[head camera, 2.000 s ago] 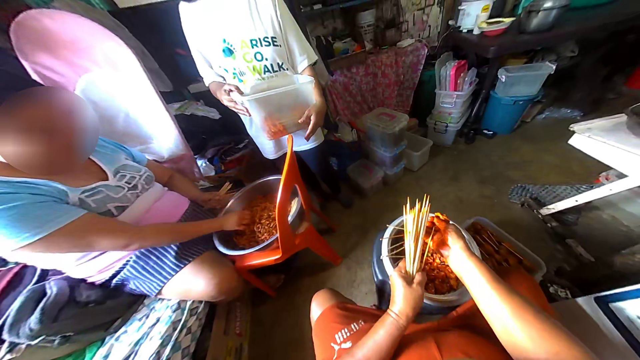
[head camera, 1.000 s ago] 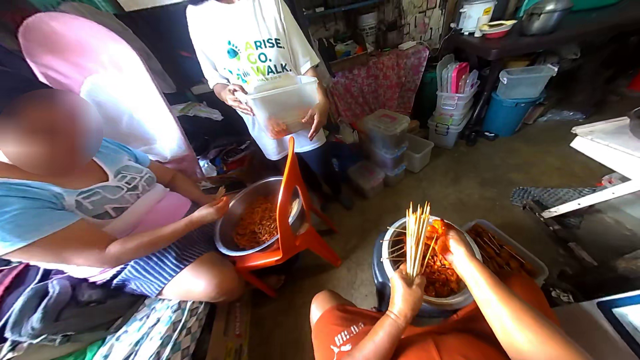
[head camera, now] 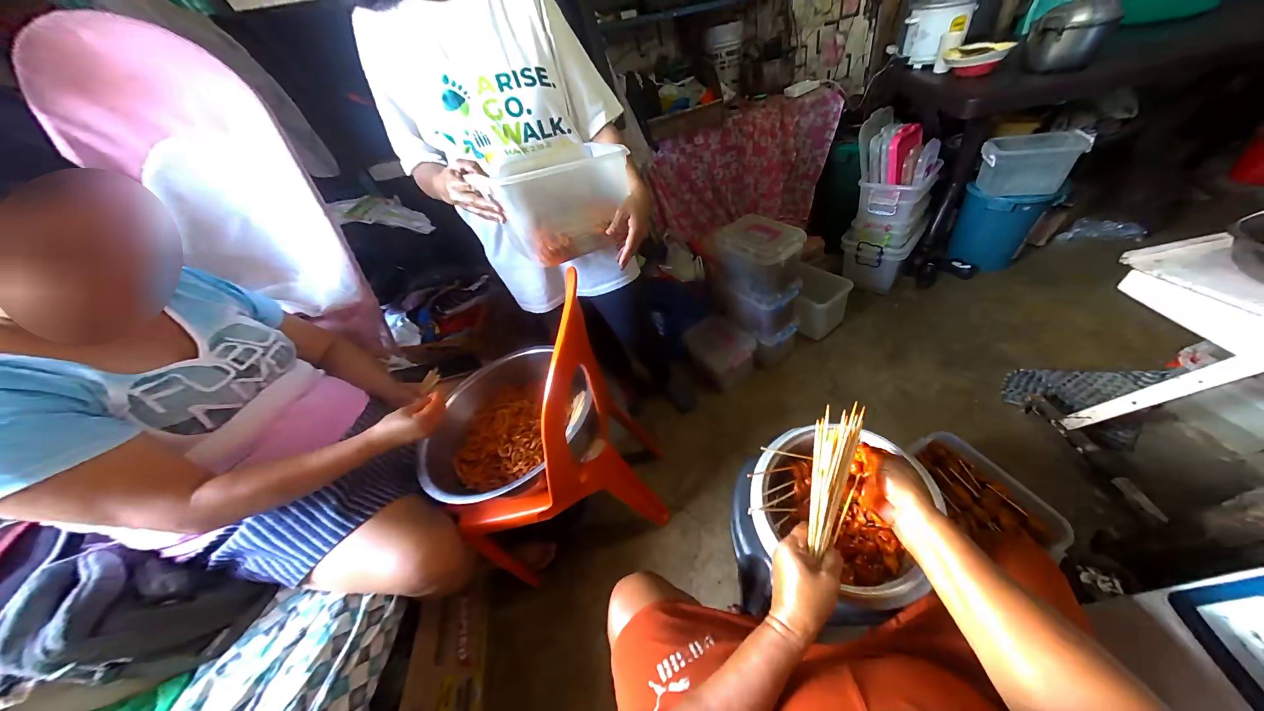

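Note:
My left hand (head camera: 807, 583) is closed around a bundle of bamboo skewers (head camera: 832, 484), their upper ends fanned above a round metal basin (head camera: 913, 592). Red-sauced meat pieces (head camera: 874, 553) fill the basin, and several thin sticks lean over its left rim. My right hand (head camera: 897, 489) is at the basin's right side, its fingers on a piece of the sauced meat (head camera: 867, 474) beside the skewers; the fingertips are partly hidden. Just right of the basin, a clear plastic tray (head camera: 1057, 528) holds skewered meat (head camera: 978, 494).
A seated person at left holds small sticks by a metal bowl (head camera: 434, 474) of reddish strips on an orange plastic chair (head camera: 563, 395). Another person stands holding a plastic container (head camera: 568, 188). Stacked boxes (head camera: 760, 257) stand behind; a white table (head camera: 1185, 286) is at right.
The seated person's near hand has moved up out of the metal bowl to the other hand. My own hands have stayed over the basin with little plain movement.

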